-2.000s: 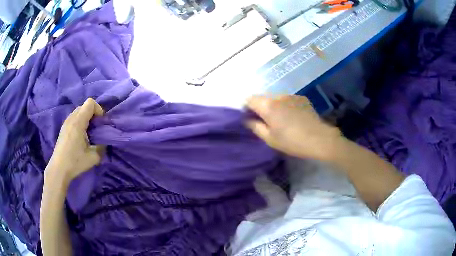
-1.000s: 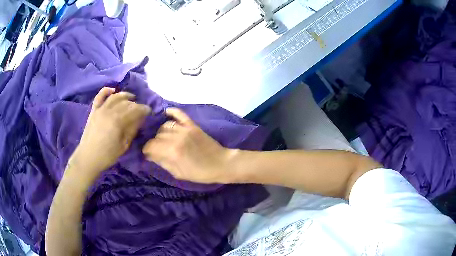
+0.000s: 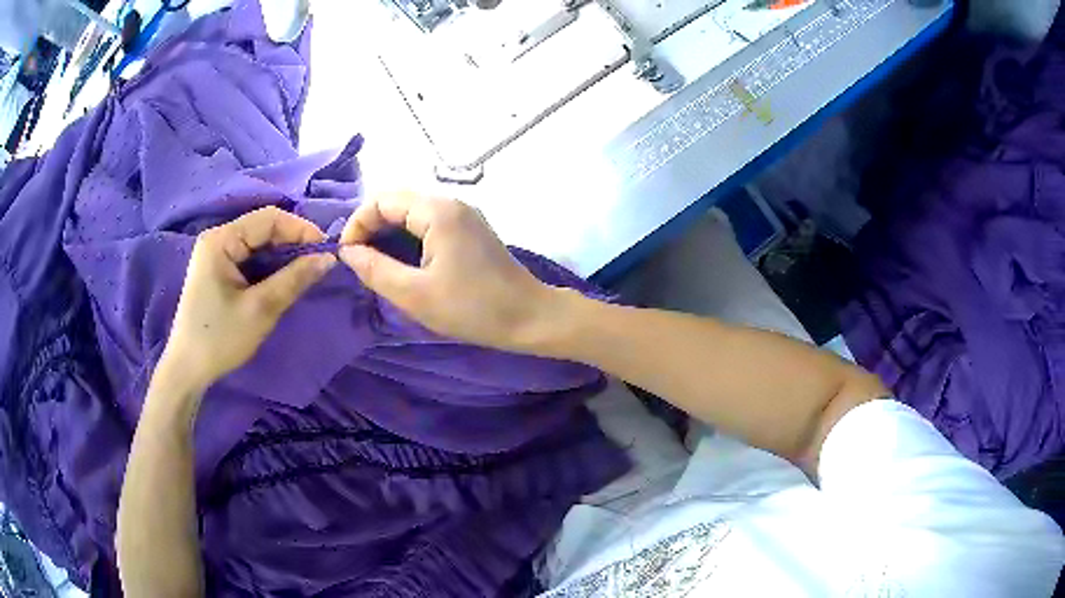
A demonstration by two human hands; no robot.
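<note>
A large purple garment (image 3: 164, 199) lies over the left of the machine table and the lap. Dark puckered bands (image 3: 385, 453) run across its lower part. My left hand (image 3: 251, 286) pinches a thin edge of the garment between thumb and forefinger. My right hand (image 3: 438, 263) pinches the same edge just to the right, the fingertips of both hands almost touching. The pinched edge is short and partly hidden by the fingers. A small loose corner of cloth stands up just behind the fingertips.
The white machine bed (image 3: 549, 140) is ahead, with metal machine parts at the top edge. A ruler scale (image 3: 747, 99) runs along the blue-edged table front. An orange tool (image 3: 777, 4) is cut off at the top. More purple cloth (image 3: 969, 269) is heaped at right.
My right hand first came left from the cloth's right side to beside my left hand. Since then both hands have turned and now pinch an edge fingertip to fingertip. The view has shifted slightly.
</note>
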